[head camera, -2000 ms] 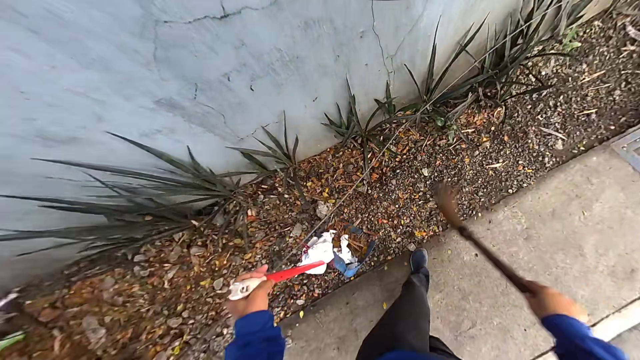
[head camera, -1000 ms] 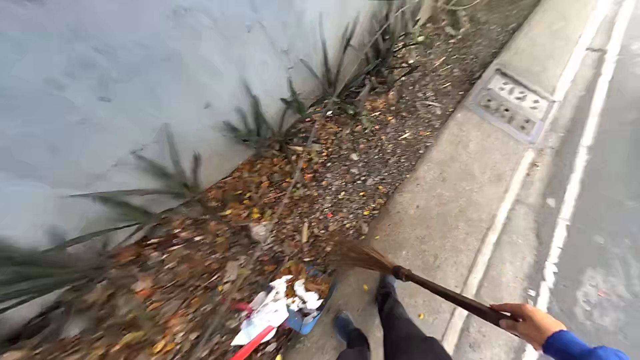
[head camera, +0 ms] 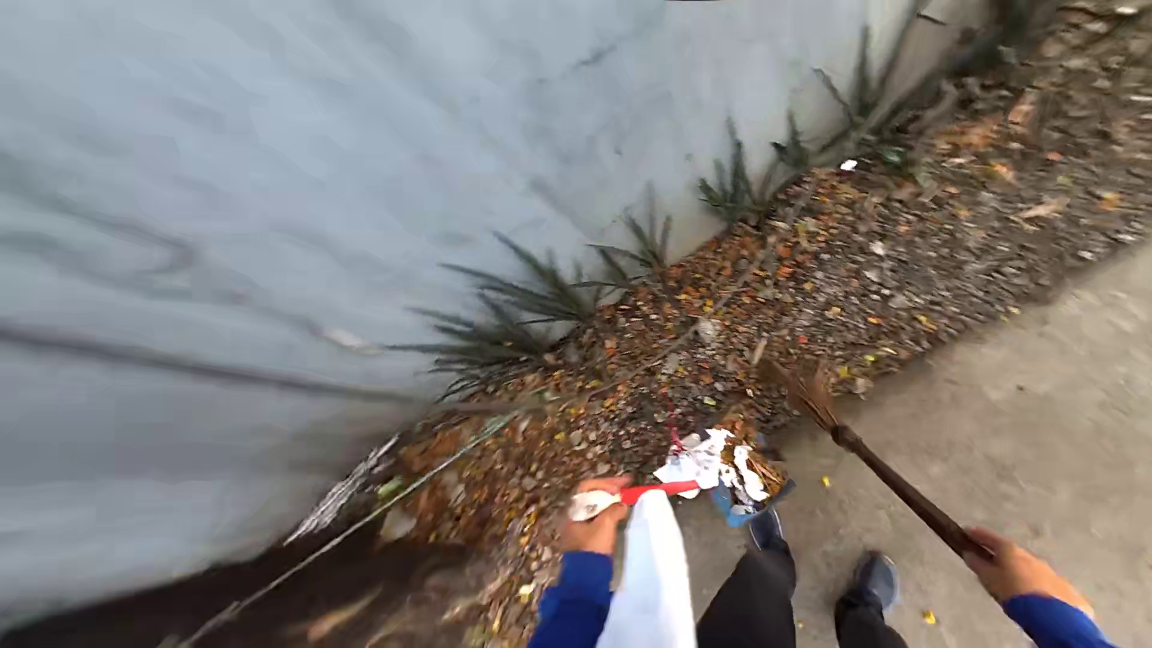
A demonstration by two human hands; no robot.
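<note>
My left hand (head camera: 596, 522) is closed on the red handle (head camera: 657, 490) of a blue dustpan (head camera: 736, 506), with some whitish material at the grip. White crumpled paper (head camera: 697, 463) and brown dry leaves (head camera: 760, 468) fill the pan. Around the wooden handle of a stick broom (head camera: 909, 495) is my right hand (head camera: 1017, 562), at the lower right. The broom's bristles (head camera: 810, 391) rest near the border of the leaf-strewn soil and the pavement, up and right of the pan. A white cloth or bag (head camera: 652, 576) hangs beside my left forearm.
A pale wall (head camera: 360, 162) rises along the left, with spiky plants (head camera: 540, 288) at its foot. Leaf litter and gravel (head camera: 900, 261) lie between the wall and the concrete pavement (head camera: 1008, 396). A thin rope (head camera: 360, 531) slants at lower left. My shoes (head camera: 873, 580) stand on the pavement.
The view has swung back toward the wall since one second ago. My left hand, outside the frame then, is visible again. Both hands keep hold of the dustpan and broom.
</note>
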